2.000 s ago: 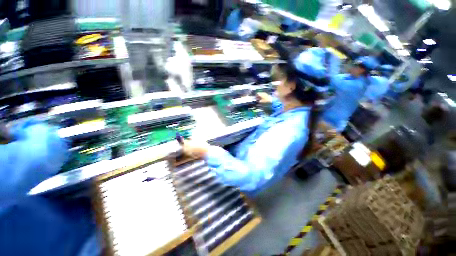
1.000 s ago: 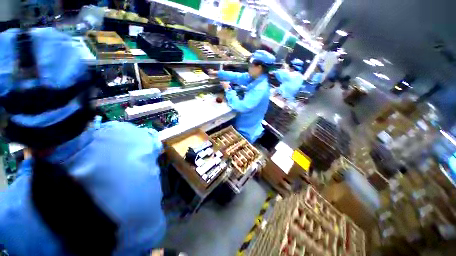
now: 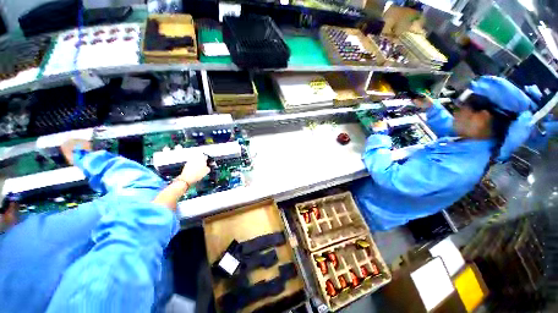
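Neither of my hands can be made out. Two blue-sleeved arms (image 3: 116,250) reach in from the lower left; they appear to be another worker's. One bare hand (image 3: 194,168) rests at the long silver-white heatsink (image 3: 168,157) on a green circuit board (image 3: 235,164). The other hand (image 3: 76,148) is over a board further left. Nearest me, an open carton (image 3: 241,223) holds black strips (image 3: 263,241). Beside it, a divided cardboard tray (image 3: 318,241) holds copper-red coils (image 3: 330,287).
A metal-edged conveyor (image 3: 287,153) runs across, with a small dark-red part (image 3: 344,139) on it. Shelves (image 3: 306,71) behind carry cartons and black trays (image 3: 254,43). Another worker (image 3: 428,171) handles a board at right. Cartons (image 3: 422,293) stand on the floor at lower right.
The view has moved closer to the line and cartons. The near worker's head and back have left view at the left, and arms over the boards now show. The far worker appears larger and further right.
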